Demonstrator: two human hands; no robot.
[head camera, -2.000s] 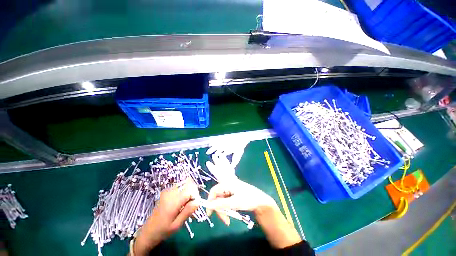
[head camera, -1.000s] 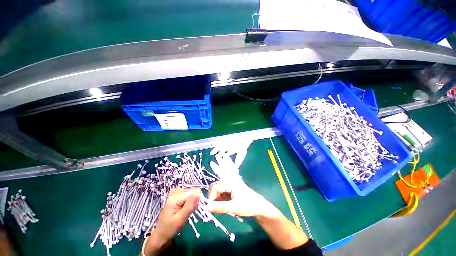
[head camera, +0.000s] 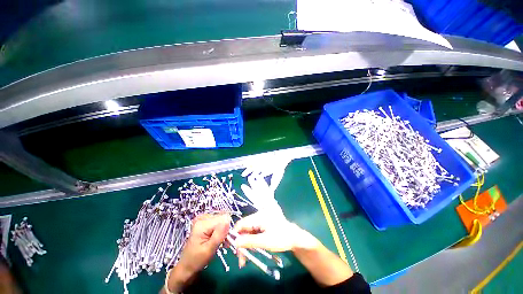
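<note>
My left hand (head camera: 202, 244) is bare and closed at the front edge of a heap of short white cable assemblies (head camera: 150, 235). My right hand (head camera: 269, 231) is bare, close beside it, with fingers bent around a few cable assemblies (head camera: 255, 261). Their strands run down and right below the fingers, with small knobs at the ends. The upper ends are hidden between the two hands; whether my left fingers also grip them is hard to see. White gloves (head camera: 261, 186) lie flat behind my right hand.
A tilted blue tote (head camera: 358, 186) full of the same strands stands right. A small pile (head camera: 26, 241) lies far left. A blue crate (head camera: 232, 129) sits behind the heap under the grey rail (head camera: 172, 70). Yellow tape (head camera: 327, 215) runs along the bench. An orange item (head camera: 480, 209) lies far right.
The strands at my right hand now point further down and right, and its fingers have shifted and closed over them. My left hand has barely moved. The view has shifted slightly.
</note>
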